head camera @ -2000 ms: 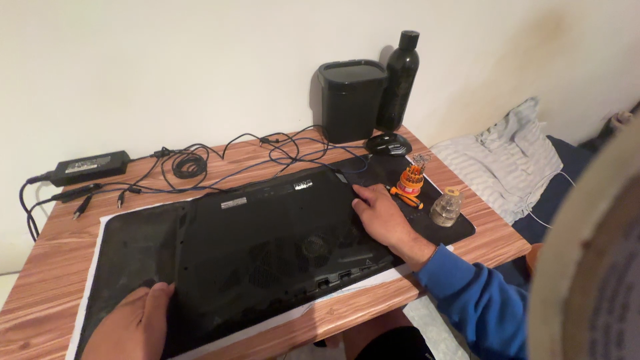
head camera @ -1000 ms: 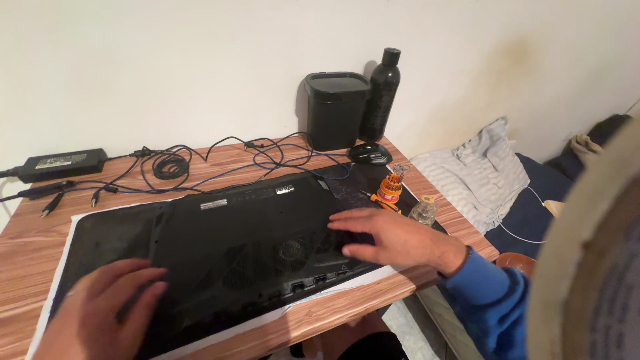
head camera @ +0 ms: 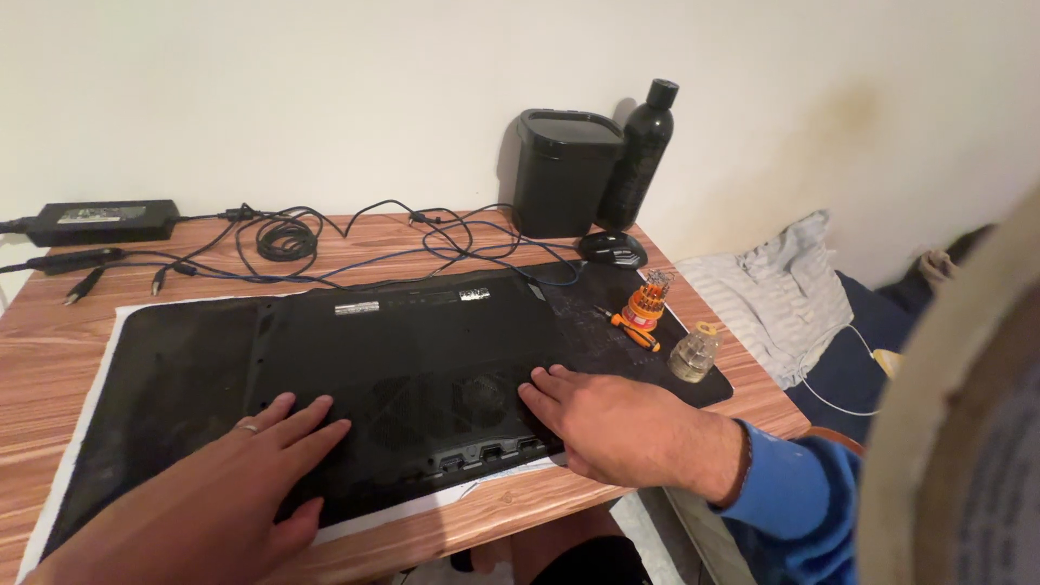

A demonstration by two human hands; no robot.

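A black laptop lies upside down on a dark desk mat, its vented bottom cover facing up and its ports toward me. My left hand rests with spread fingers over the laptop's near left part. At the laptop's right edge, my right hand touches the cover with its fingertips; its thumb is partly hidden. Neither hand grips anything. On the mat to the right stand an orange screwdriver bit set and a clear bottle-like container, with an orange-handled screwdriver lying beside the bit set.
Behind the laptop are a power adapter, tangled cables and a computer mouse. A black lidded bin and a black bottle stand against the wall. Striped cloth lies right of the wooden table.
My left hand has moved right, from the laptop's left edge onto its cover. My right hand has shifted nearer to me along the right side. The view has moved somewhat.
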